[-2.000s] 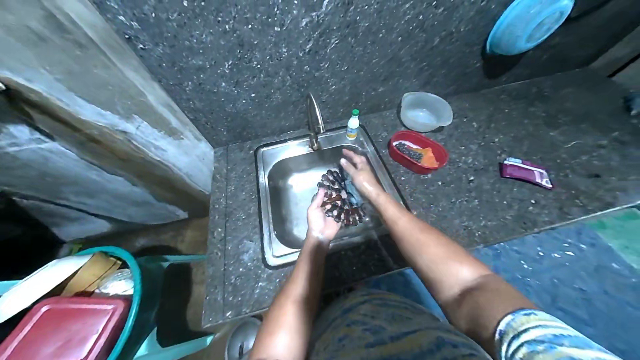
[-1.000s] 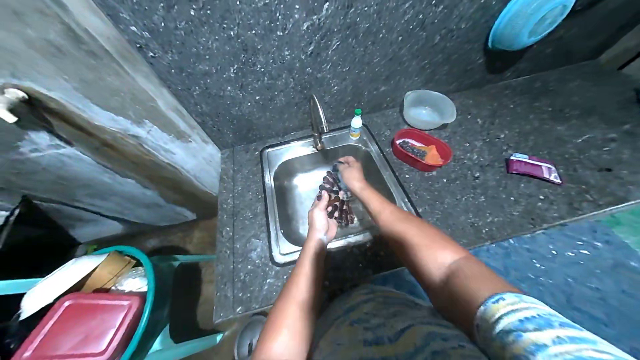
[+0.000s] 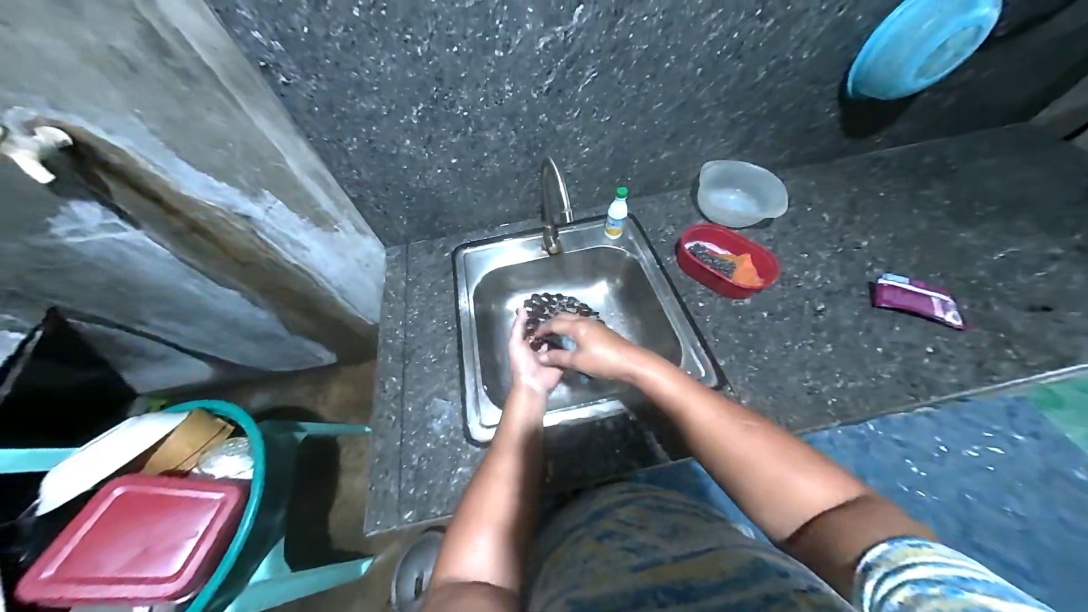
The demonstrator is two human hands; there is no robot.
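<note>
Over the basin of a stainless steel sink (image 3: 501,255), my left hand (image 3: 534,364) holds a dark brown object made of many rounded, bead-like segments (image 3: 557,304); its exact kind is unclear. My right hand (image 3: 591,344) lies across its lower part, fingers bent, with a small bluish thing (image 3: 564,342) at the fingertips. The fingers hide part of the dark object. Behind the hands stands a metal faucet (image 3: 552,208), and a small white bottle with a green cap (image 3: 617,214) is on the sink's back right corner.
Right of the sink are a red plastic tub (image 3: 727,287) with dark and orange items, a translucent bowl (image 3: 741,194) and a purple packet (image 3: 918,301). A blue basin (image 3: 926,47) leans high at right. Lower left, a teal tub (image 3: 246,501) holds a red-lidded container (image 3: 140,540). A wall tap (image 3: 36,151) projects at left.
The dark segmented object has turned in my left hand, its rows now fanned above the fingers. My right hand has come down from its upper right side onto its lower part.
</note>
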